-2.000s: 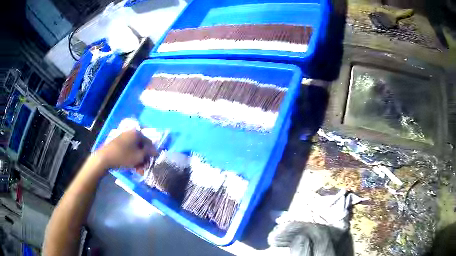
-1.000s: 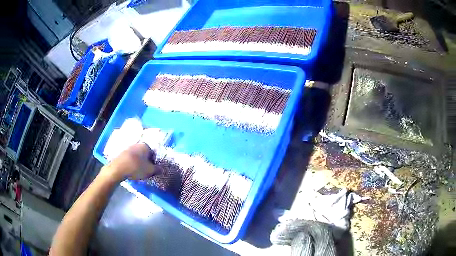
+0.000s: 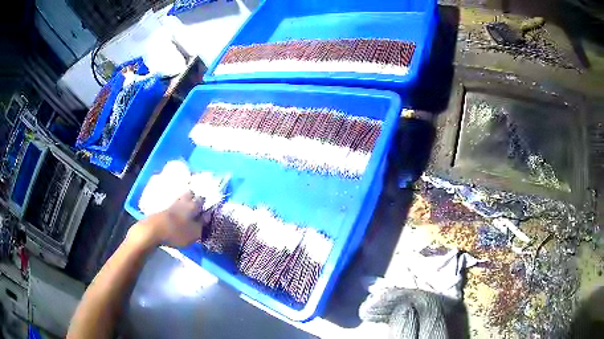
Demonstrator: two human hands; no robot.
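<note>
My bare left hand [image 3: 177,220] is at the near left of the middle blue tray [image 3: 395,122], its fingers curled on the left end of the near row of thin brown-and-white sticks [image 3: 265,255]. The fingertips are partly hidden against the sticks. A second row of sticks [image 3: 291,129] lies along the far side of this tray. My right hand [image 3: 410,314], in a grey knit glove, is cut off by the bottom edge beside a crumpled white cloth [image 3: 434,268]; what it holds is not clear.
Another blue tray [image 3: 427,40] with a stick row adjoins behind. White lumps [image 3: 165,189] lie in the near tray's left corner. A small blue bin [image 3: 142,109] stands left. A framed plate [image 3: 516,139] and crusty residue [image 3: 510,265] lie right. A dark tool [image 3: 503,33] lies at the far right.
My left hand has shifted slightly along the left end of the near row, and its fingers are lower on the sticks. The gloved hand has moved only slightly. The trays stay in place.
</note>
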